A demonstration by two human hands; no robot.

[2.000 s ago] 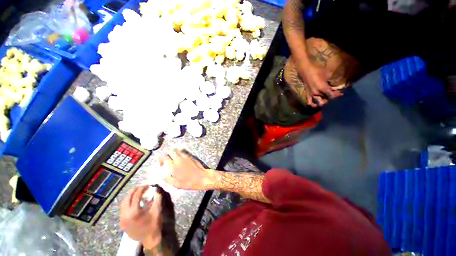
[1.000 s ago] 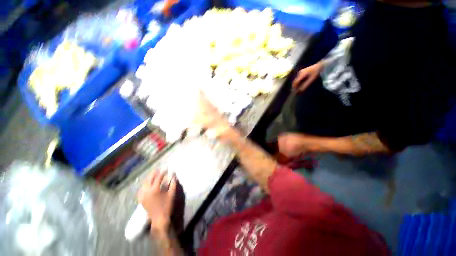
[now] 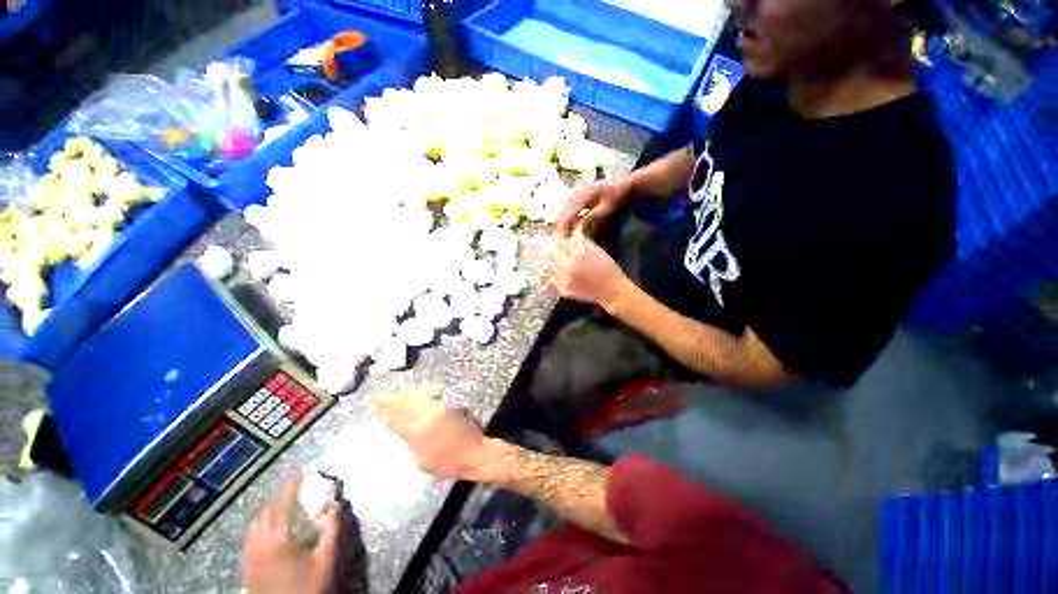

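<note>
My left hand (image 3: 288,548) is at the bottom, below the scale, with white dough (image 3: 316,492) between its thumb and fingers. My right hand (image 3: 432,434) is to its upper right, over the tabletop's front part, with curled fingers; glare hides its fingertips and anything in them. Many white lumps (image 3: 432,311) lie piled beyond the scale, some separate at the near edge, the middle washed out by light. The digital scale (image 3: 162,377) has a bare blue platform and a front panel facing my hands.
Pale yellow pieces (image 3: 505,174) lie behind the white pile. A blue crate (image 3: 186,209) at left holds more. Another blue crate (image 3: 580,64) is at the back. A clear bag (image 3: 58,545) is at lower left. A person in a black shirt (image 3: 812,221) has both hands at the table's edge.
My right hand has drawn back from the pile towards my left hand. My left hand is lower in the view. The other person's hands have come together at the table edge.
</note>
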